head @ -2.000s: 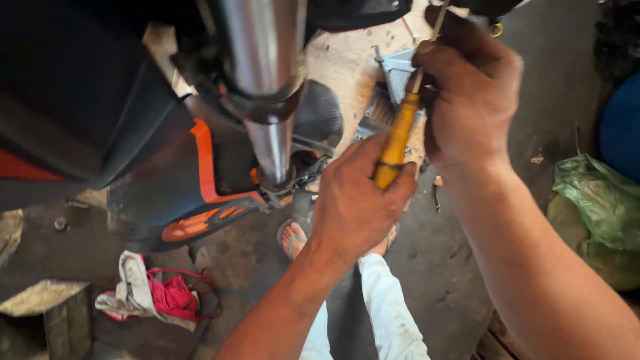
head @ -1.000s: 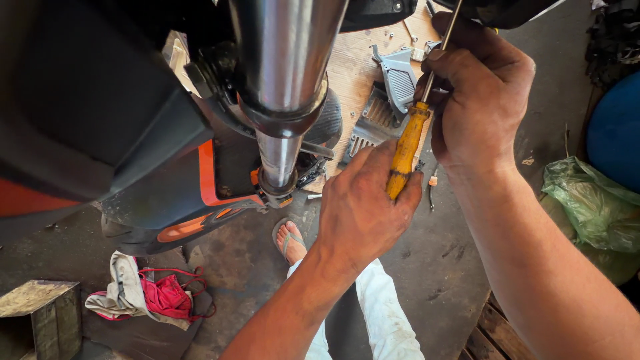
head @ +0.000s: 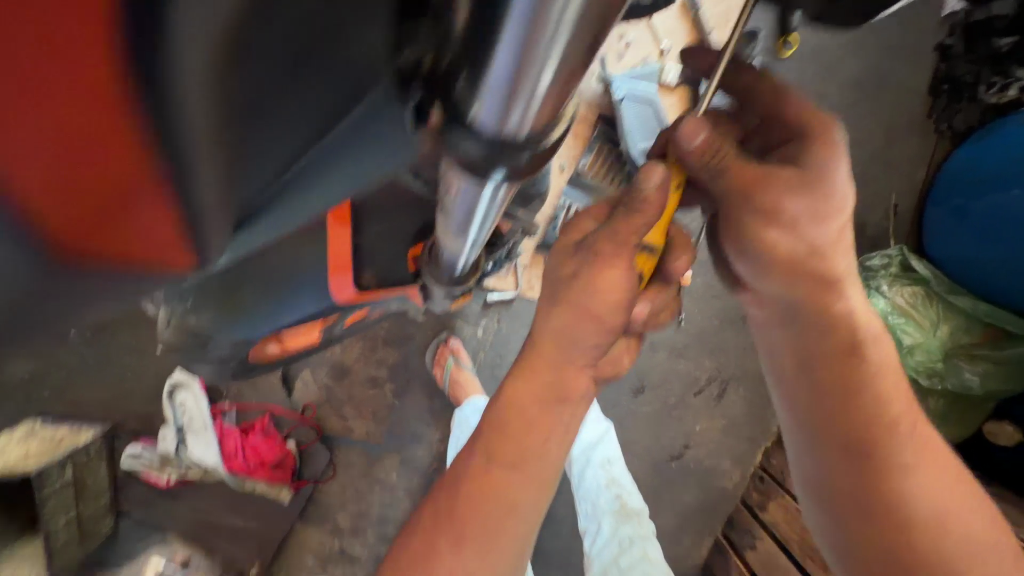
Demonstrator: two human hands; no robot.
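Observation:
My left hand (head: 608,272) is closed around the yellow handle of a screwdriver (head: 661,228), just right of a chrome fork tube (head: 520,72) of a motorcycle. The metal shaft slants up to the right, and its tip is out of view at the top edge. My right hand (head: 768,160) is by the top of the handle, with thumb and fingers pinched at the base of the shaft. Dark motorcycle parts hang above that hand. Behind the hands, a grey finned cover (head: 636,108) lies on a board, blurred.
Black and orange bodywork (head: 340,256) fills the left side. A red and white cloth (head: 248,448) and a box (head: 76,480) lie lower left. At right are a blue rounded container (head: 980,208), a green plastic bag (head: 936,320) and wooden slats (head: 776,512).
The view has shifted, bringing more red and black bodywork in at left. My right hand has come down the shaft, closer to my left hand and the handle.

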